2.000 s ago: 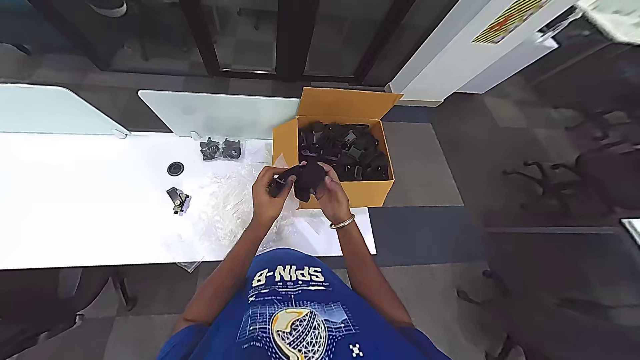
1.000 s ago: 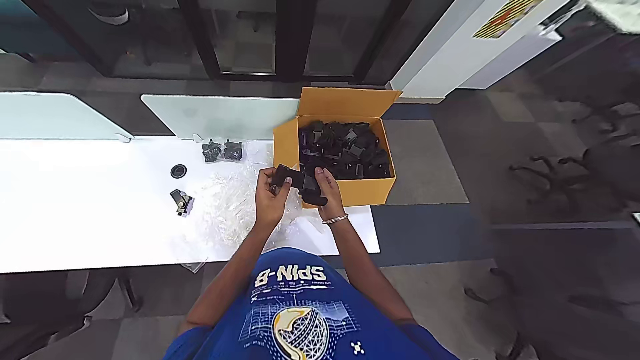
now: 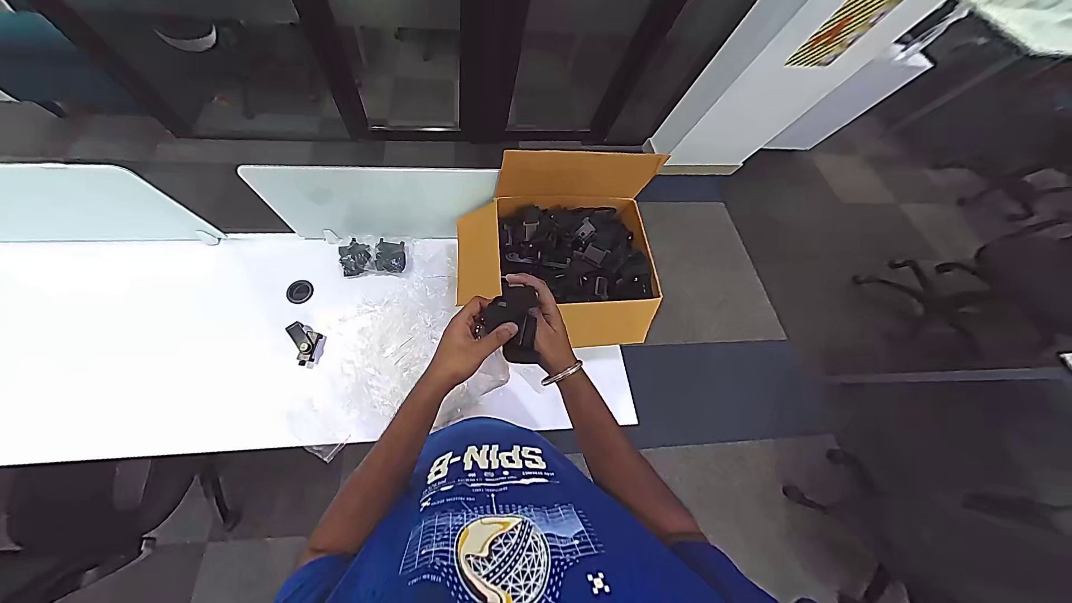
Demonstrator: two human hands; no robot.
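Note:
Both hands hold a black plastic part [image 3: 512, 322] over the table's edge, just in front of an open cardboard box [image 3: 607, 322]. My left hand [image 3: 465, 343] grips its left side, thumb on top; my right hand [image 3: 546, 327], with a bracelet at the wrist, is around its right side. Similar black parts [image 3: 578, 251] fill the box. Clear plastic bags [image 3: 389, 347] lie heaped to the left of my hands. Two bagged black parts, one of them at the right [image 3: 390, 256], lie behind the heap. What exactly the held part is cannot be told.
On the white table [image 3: 151, 352] lie a round black disc [image 3: 299, 291] and a small black and metallic device [image 3: 305, 342]. A low white partition [image 3: 377, 201] runs along the back edge. Office chairs stand at the lower left and at the right [image 3: 921, 293].
The black part has been turned between my hands and now stands more upright. Both hands still hold it near the front of the box.

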